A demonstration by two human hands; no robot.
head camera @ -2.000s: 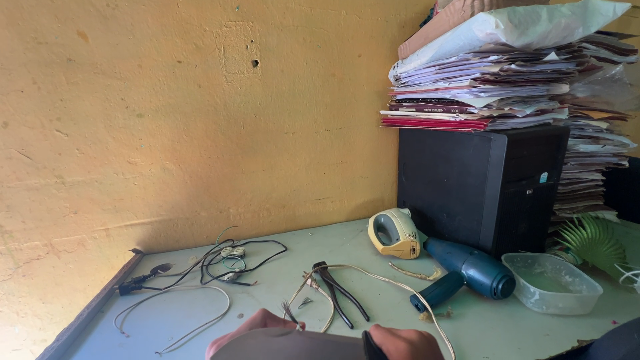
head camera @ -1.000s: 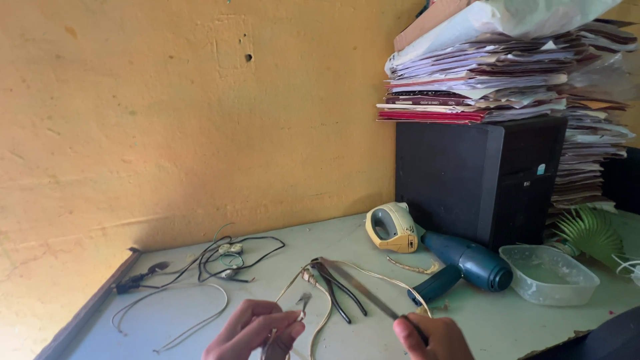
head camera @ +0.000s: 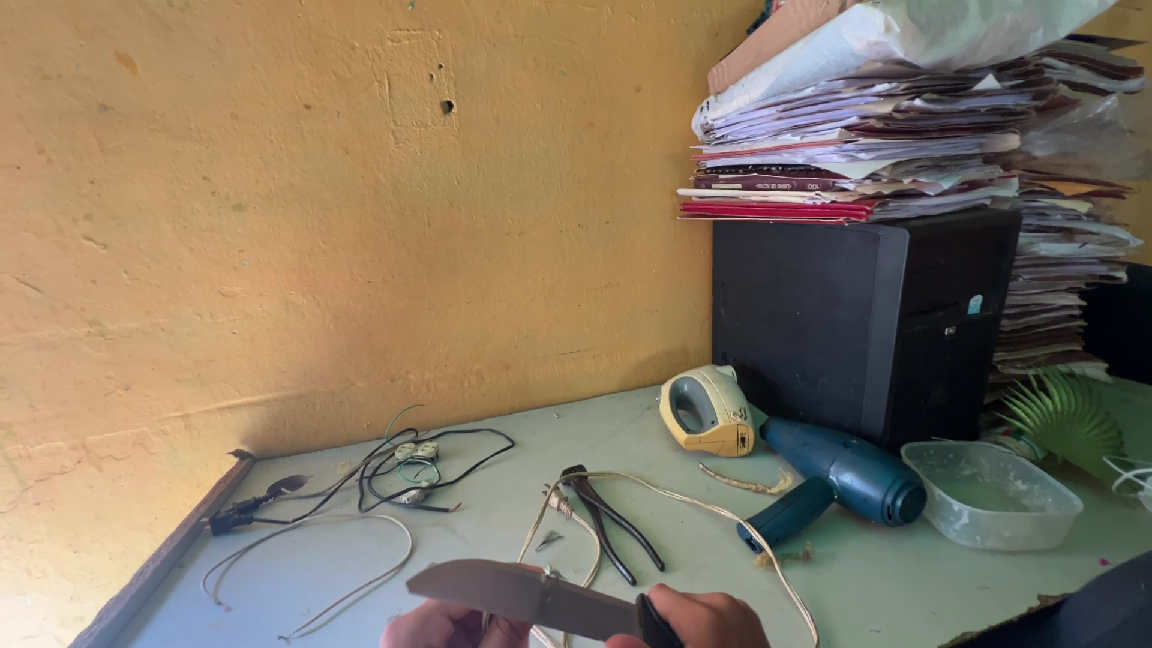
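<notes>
At the bottom centre, my right hand (head camera: 697, 619) grips the black handle of a knife (head camera: 522, 596), its broad blade pointing left. Behind the blade my left hand (head camera: 454, 625) is partly hidden, its fingers closed on a whitish electrical cord (head camera: 596, 558). The blade lies across the cord near these fingers. The cord loops over the table and over a hair dryer's handle. Just beyond the knife, black-handled pliers (head camera: 610, 522) lie beside a plug (head camera: 560, 502) on the cord, with a small metal scrap (head camera: 547, 540) close by.
Black cables (head camera: 378, 477) and a thin grey wire (head camera: 409, 549) lie on the left. Toward the right are a cream appliance housing (head camera: 711, 409), a blue hair dryer (head camera: 841, 468) and a plastic tub (head camera: 990, 499). Behind them, a black computer tower (head camera: 810, 315) bears stacked papers (head camera: 864, 135).
A second ago the knife blade pointed up and away, apart from my left hand; now it lies across in front of my left fingers.
</notes>
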